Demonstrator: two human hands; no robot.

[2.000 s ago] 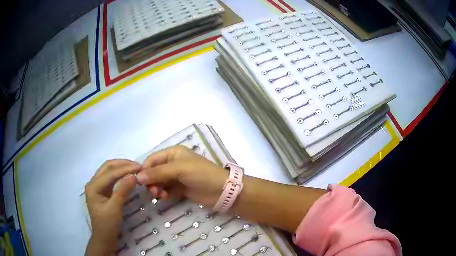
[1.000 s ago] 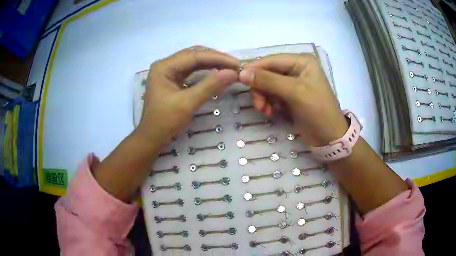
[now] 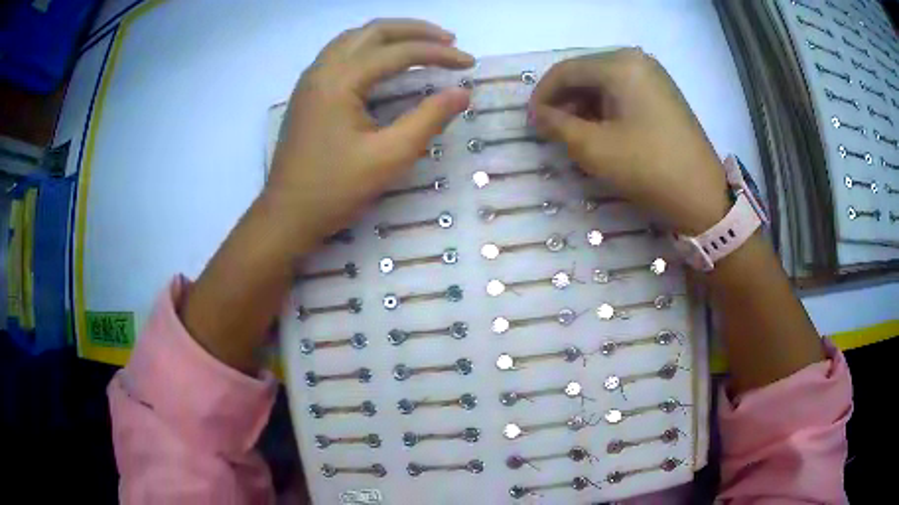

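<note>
Rows of dumbbell-shaped parts (image 3: 430, 369) lie on a white sheet (image 3: 483, 402) in about four columns. Many right-column parts have fine wire tails. My left hand (image 3: 360, 128) is over the sheet's upper left, thumb and fingers apart, with nothing seen between them. My right hand (image 3: 641, 138) is at the upper right, fingers curled and thumb near the index finger, at the right end of a part in the second visible row. Whether it grips that part is hidden. My hands are apart and cover some upper parts.
A tall stack of loaded sheets (image 3: 823, 128) stands at the right. Blue folders (image 3: 49, 266) are at the left edge. Yellow tape (image 3: 96, 197) and a green label (image 3: 110, 329) mark the white bench top. A small paper label (image 3: 361, 496) is on the sheet's near edge.
My fingertips, together above the sheet a second ago, have parted. My left thumb and fingers have spread, and my right hand has moved right. The sheet shows slightly higher in view.
</note>
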